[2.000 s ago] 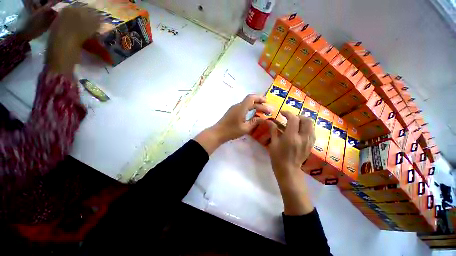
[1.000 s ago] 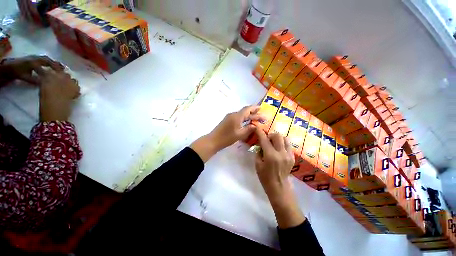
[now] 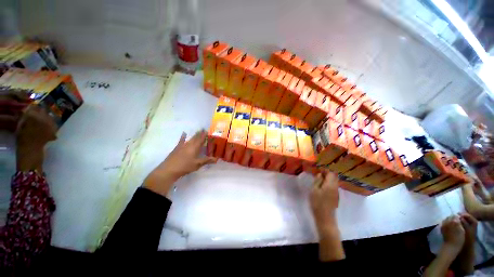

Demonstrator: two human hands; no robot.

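Note:
A short row of orange and yellow retail boxes [image 3: 259, 135] lies side by side in front of me, blue-black print bands near their far ends. My left hand [image 3: 181, 159] is at the left end of this row, fingers apart, fingertips at or touching the outer box. My right hand [image 3: 325, 197] is at the row's near right corner, fingers curled together. Whether it pinches something small, such as a sticker, cannot be seen. A shiny translucent sheet or stack [image 3: 233, 208] lies low on the white table between my hands.
Long rows of upright orange boxes [image 3: 271, 84] stand behind and to the right. A red-labelled bottle [image 3: 188, 51] stands by the wall. Yellowish tape [image 3: 132, 146] crosses the table. A neighbour's hands [image 3: 35, 124] and boxes are at left; other people's hands [image 3: 457, 232] and boxes [image 3: 439, 170] are at right.
The view has turned right. My hands, earlier together at the row's left near end, are now apart: the left stays at that end with fingers spread, the right has moved to the right end.

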